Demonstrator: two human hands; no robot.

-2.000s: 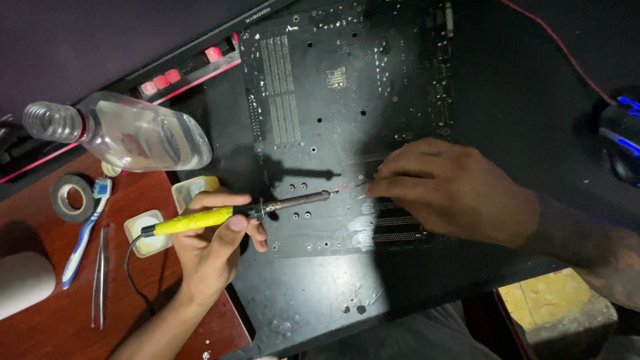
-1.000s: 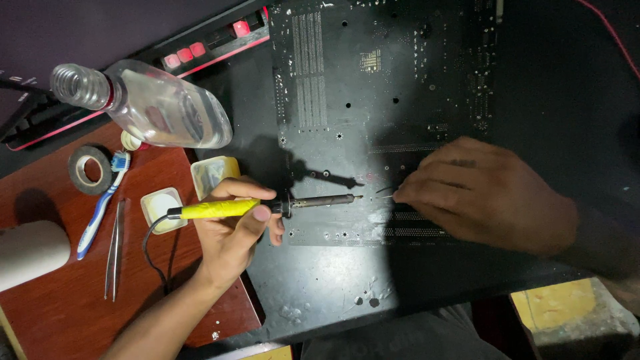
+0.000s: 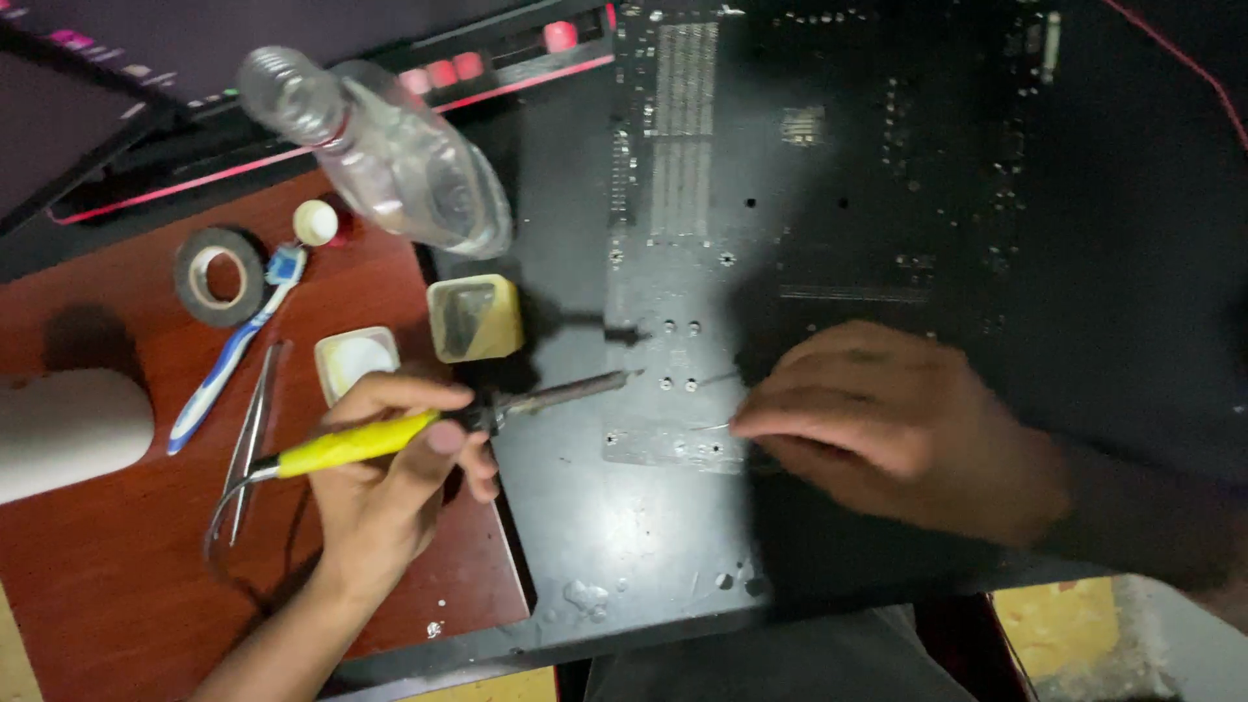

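Observation:
My left hand holds a yellow-handled soldering iron, whose metal barrel points right, its tip over the left part of a black circuit board. Between the fingertips of my right hand is a thin wire, its free end pointing left over the board's lower part. The iron's tip and the wire are apart. The board lies flat, with slot solder rows at its upper left and several screw-like metal points near the iron. Shadow covers its right half, partly behind my right hand.
A clear bottle stands by the keyboard. A small yellow tub, a white-filled dish, a tape roll, a toothbrush, metal tweezers and a round cap are at the left. A red cable runs at upper right.
The iron's tip, close to the wire over the board one second ago, is now farther left, near the board's left part, with a wider gap between them. Both hands keep hold of their items.

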